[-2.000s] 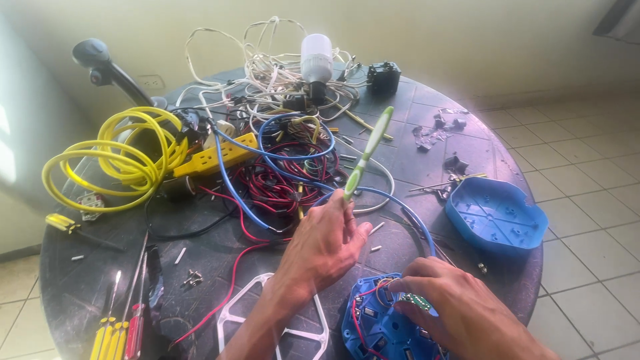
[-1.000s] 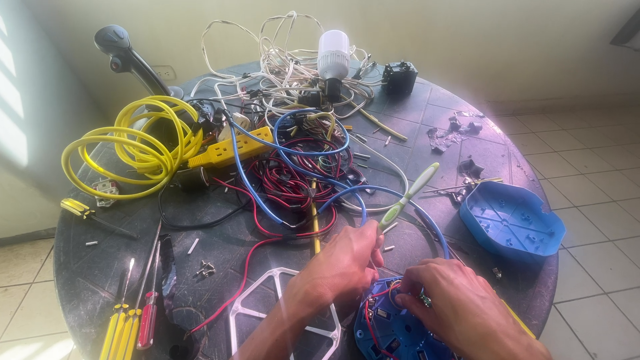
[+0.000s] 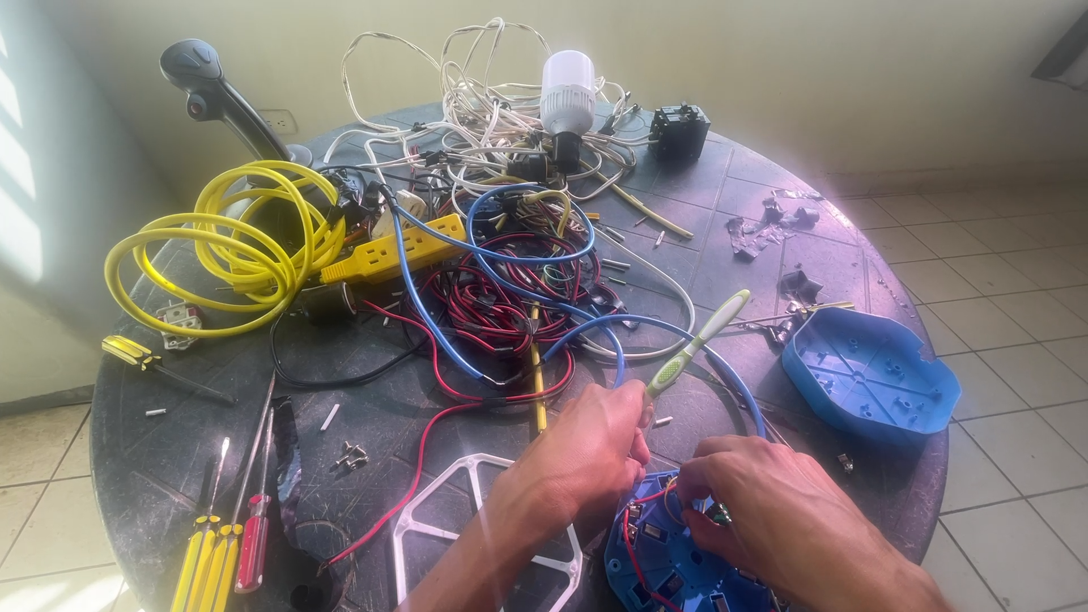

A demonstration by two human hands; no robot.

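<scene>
My left hand is closed round a green and white toothbrush-like handle, which points up and to the right; its lower end is hidden by the fingers. Just below lies an opened blue plastic housing with red wires and small metal parts inside. My right hand reaches into that housing, thumb and fingers pinched on a small green circuit board, mostly covered by the fingers. Partly beneath my left forearm lies a white octagonal frame.
A blue plastic cover lies at the right. Screwdrivers lie front left, near loose screws. Behind are a yellow power strip, a coiled yellow cable, tangled red and black wires, a light bulb and a black block.
The handle in my left hand has swung from nearly upright to a slant toward the right, and that hand has come down close to the blue housing. My right hand stays at the housing.
</scene>
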